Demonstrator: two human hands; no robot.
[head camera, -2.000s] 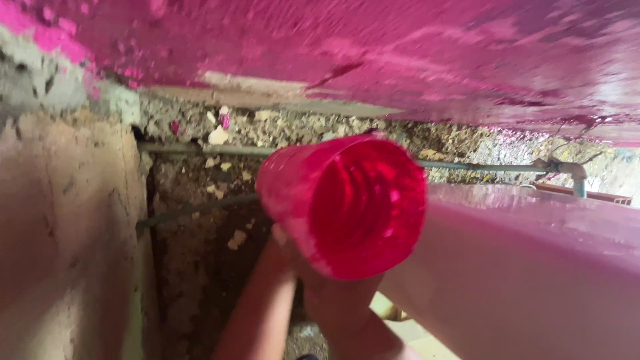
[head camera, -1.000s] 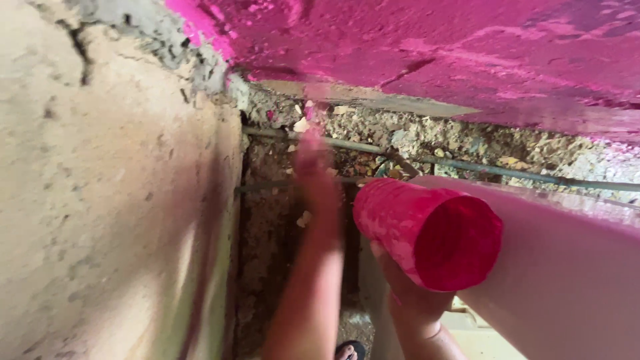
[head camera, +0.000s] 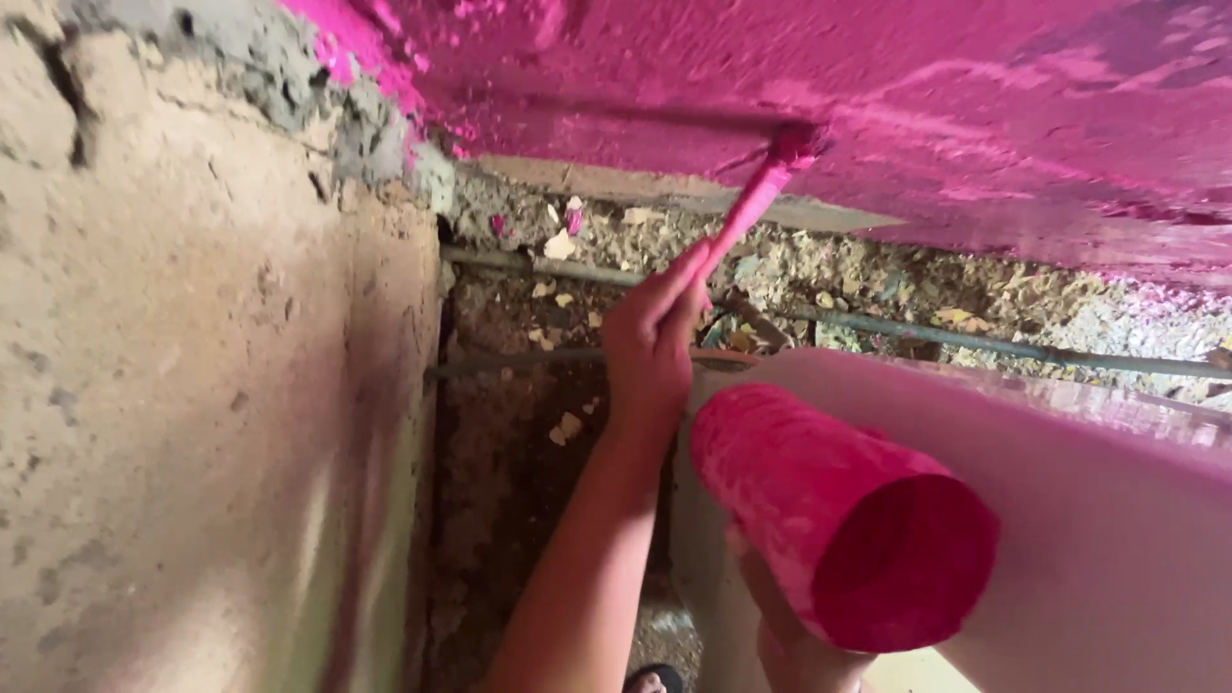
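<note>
My left hand (head camera: 659, 322) grips the pink handle of a paintbrush (head camera: 746, 212), whose dark, paint-covered head meets the pink-painted wall (head camera: 924, 115) at the upper middle. Lower right, my right hand (head camera: 789, 616) holds a pink, paint-coated cylindrical container (head camera: 799, 462) from below. The container is tilted with its round open mouth toward the camera and lower right; its inside is dark pink, and any paint level cannot be told. Most of the right hand is hidden behind it.
A cracked beige plastered wall (head camera: 212, 366) stands at left. Thin pipes (head camera: 962, 337) run along the rough base strip, among paint flakes. A large smooth pale surface (head camera: 1088, 500) lies behind the container at right. A foot in a dark sandal (head camera: 654, 680) shows at the bottom.
The left hand, blurred near the wall's base one second ago, is now farther right with the brush on the pink wall. The right hand still holds the container. The view has shifted.
</note>
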